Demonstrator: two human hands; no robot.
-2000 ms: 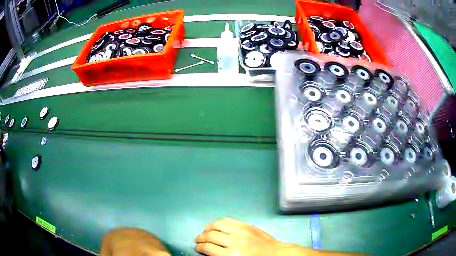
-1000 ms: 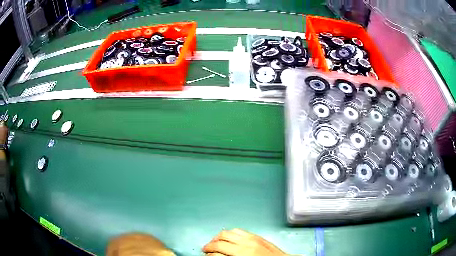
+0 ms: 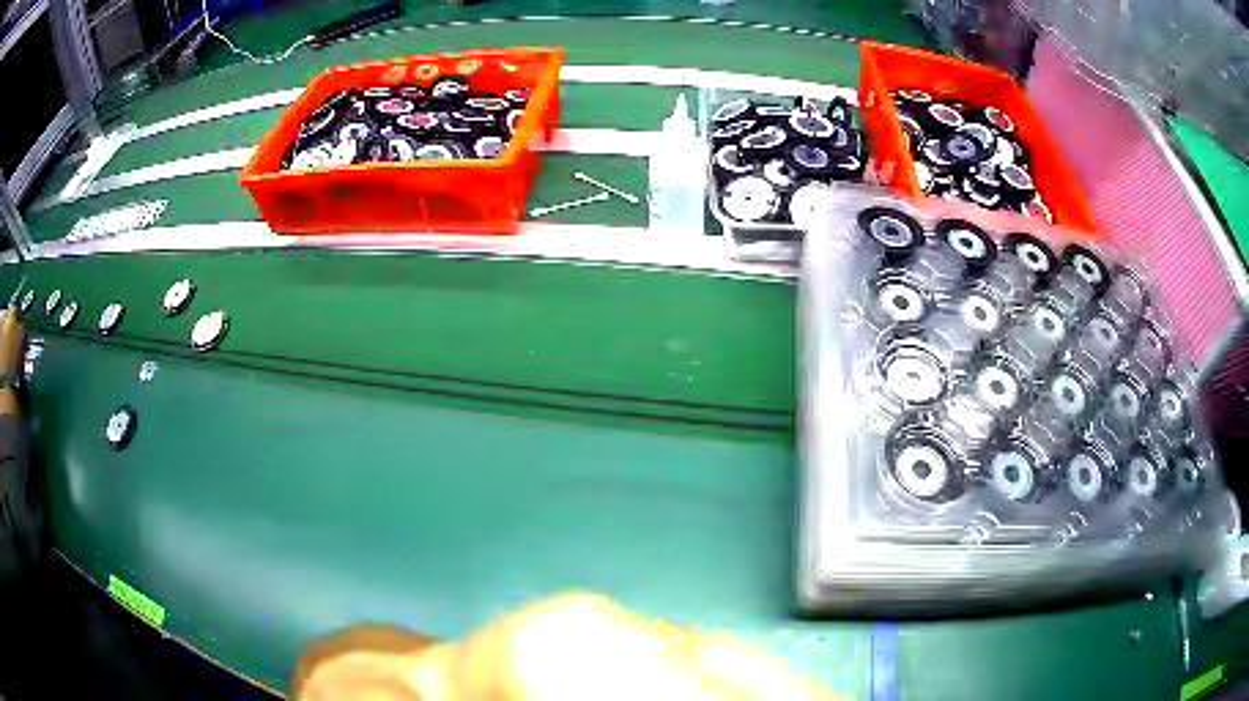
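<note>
My left hand (image 3: 363, 664) and my right hand (image 3: 603, 657) are low at the bottom edge, both cut off. My right hand is bright and blurred and overlaps my left hand in the picture. The fingers and anything between them cannot be made out. A stacked clear blister tray (image 3: 849, 555) lies at right, beyond my right hand, with black discs with pale rings in its pockets. Loose disc units (image 3: 208, 330) lie on the green bench at far left, several in an uneven row and one (image 3: 121, 427) nearer the front.
A red bin (image 3: 397, 206) of discs stands at back left, another red bin (image 3: 1052, 158) at back right. Between them are thin rods (image 3: 573, 203), a squeeze bottle (image 3: 675, 178) and a clear box (image 3: 760, 244) of discs. Another person's hand (image 3: 11, 359) shows at the left edge.
The view has shifted, so the bench items sit further right. My right hand has moved left towards my left hand and looks larger and brighter. Another person's hand has come in at the left edge.
</note>
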